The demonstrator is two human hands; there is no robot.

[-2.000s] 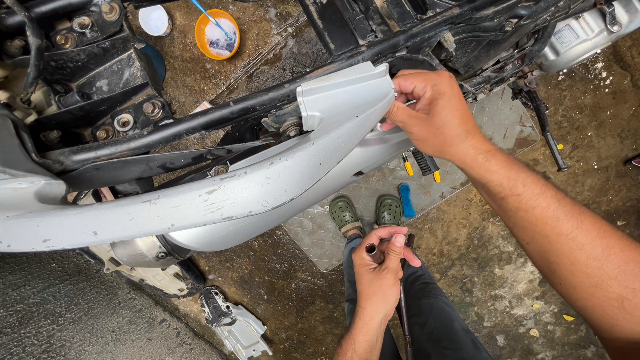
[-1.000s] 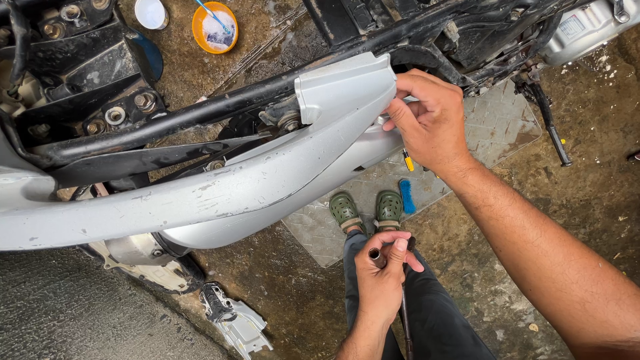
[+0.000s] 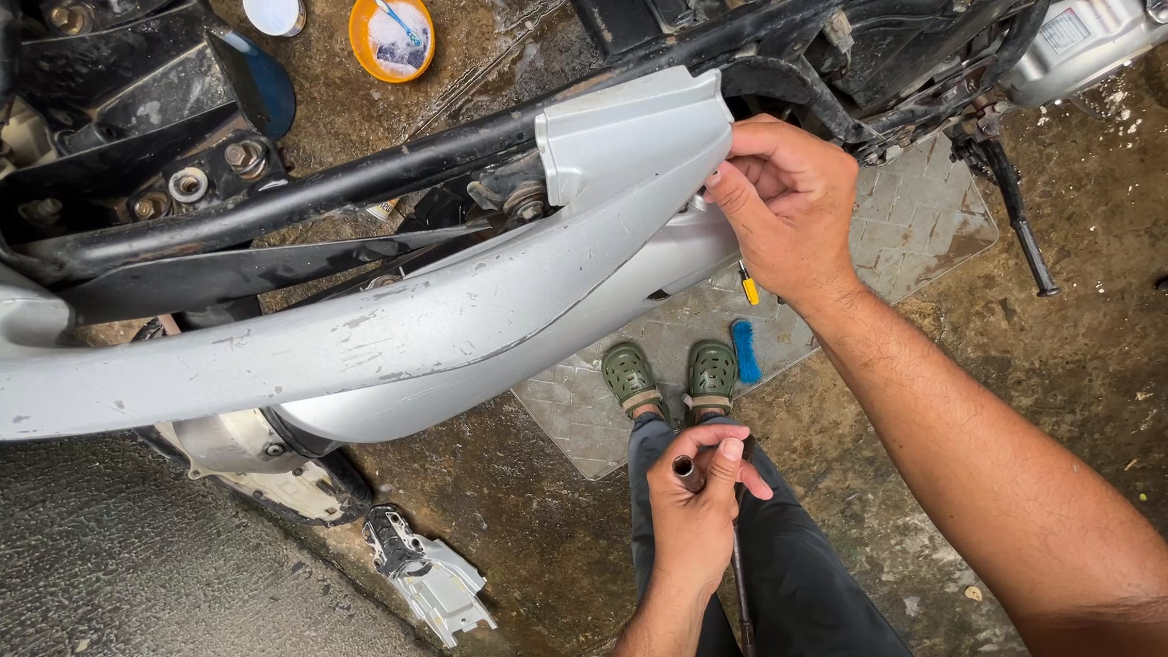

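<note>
My right hand [image 3: 789,205] is at the front end of a scuffed silver grab rail [image 3: 392,338], thumb and index finger pinching at its edge; what lies between the fingertips is mostly hidden. The rail runs beside the black tubular frame [image 3: 365,187] of a motorcycle, above a smooth silver side panel [image 3: 411,411]. Lower down, in front of my trousers, my left hand [image 3: 698,511] is closed around a dark metal socket wrench [image 3: 686,470], its hollow socket end facing up and its long shaft hanging below. A bolt with a rubber bushing [image 3: 525,201] shows beside the rail.
An orange bowl [image 3: 359,46] of suds with a toothbrush and a white cup [image 3: 274,14] stand on the wet floor beyond the frame. A blue brush [image 3: 745,351] and a yellow-handled tool [image 3: 749,290] lie near my feet. A silver bracket part [image 3: 438,584] lies lower left. The kickstand [image 3: 1022,219] juts out right.
</note>
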